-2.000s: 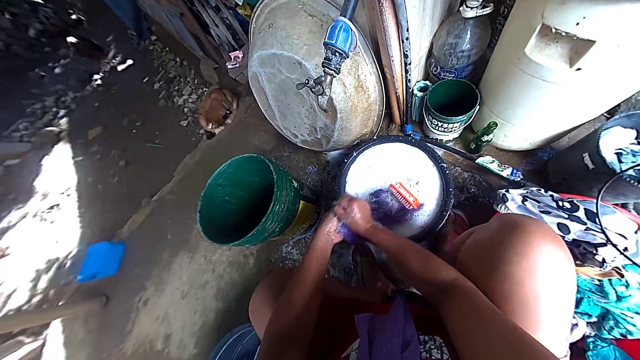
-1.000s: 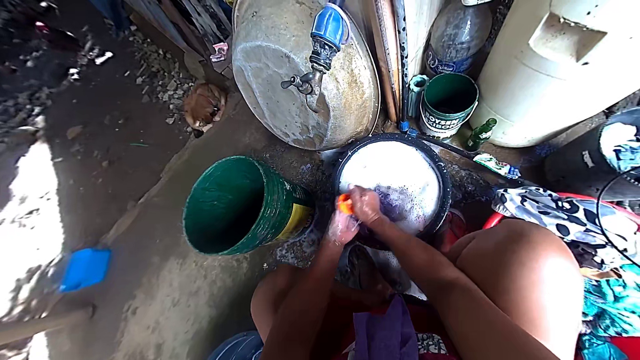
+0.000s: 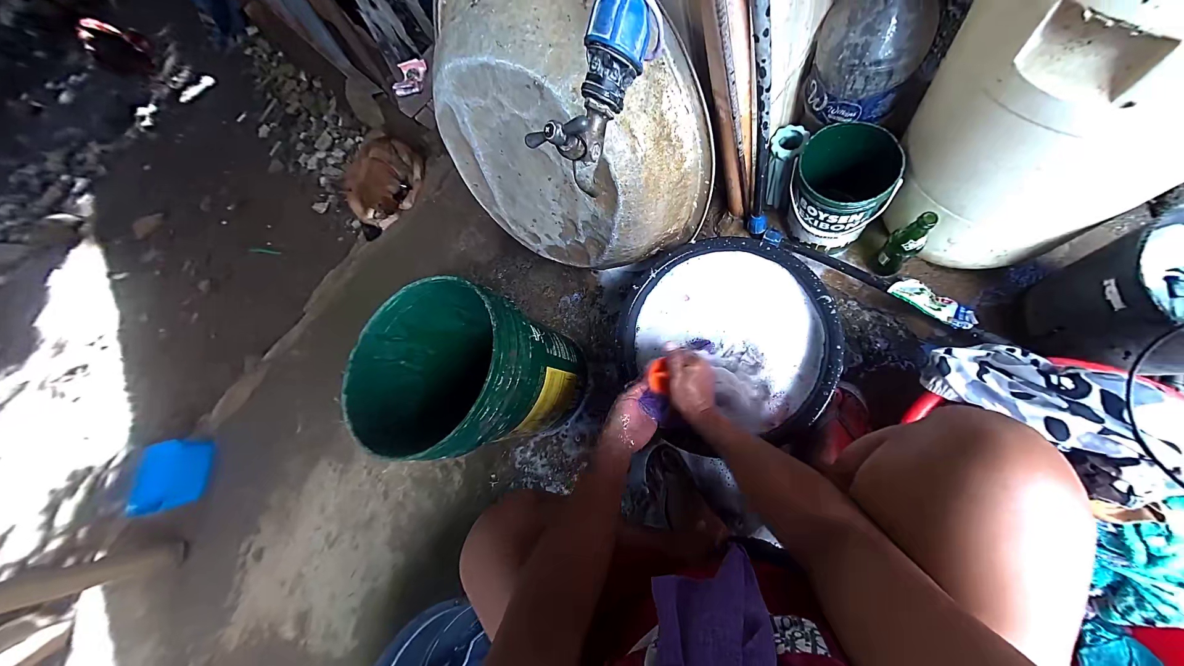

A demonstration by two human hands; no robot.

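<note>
A dark round basin (image 3: 826, 370) full of white suds stands in front of me. Over its near left edge my right hand (image 3: 691, 384) is closed on an orange scrub brush (image 3: 658, 377), its bristles hidden. Just left of it, my left hand (image 3: 633, 418) grips a wet purple cloth (image 3: 654, 404), which lies against the brush. Part of the cloth seems to trail in the suds. A second purple cloth (image 3: 712, 610) hangs over my lap.
Left of the basin stands a large green bucket (image 3: 546, 379). Behind are a tap (image 3: 583, 139), a big metal tub (image 3: 509, 120), a small green pail (image 3: 837, 208) and a glass bottle (image 3: 906, 242). Patterned laundry (image 3: 1036, 398) lies at right. A dog (image 3: 384, 176) is curled at upper left.
The orange brush lay on the cloth in the suds two seconds ago; it was picked up and is in my right hand. Both hands stay at the basin's near left edge.
</note>
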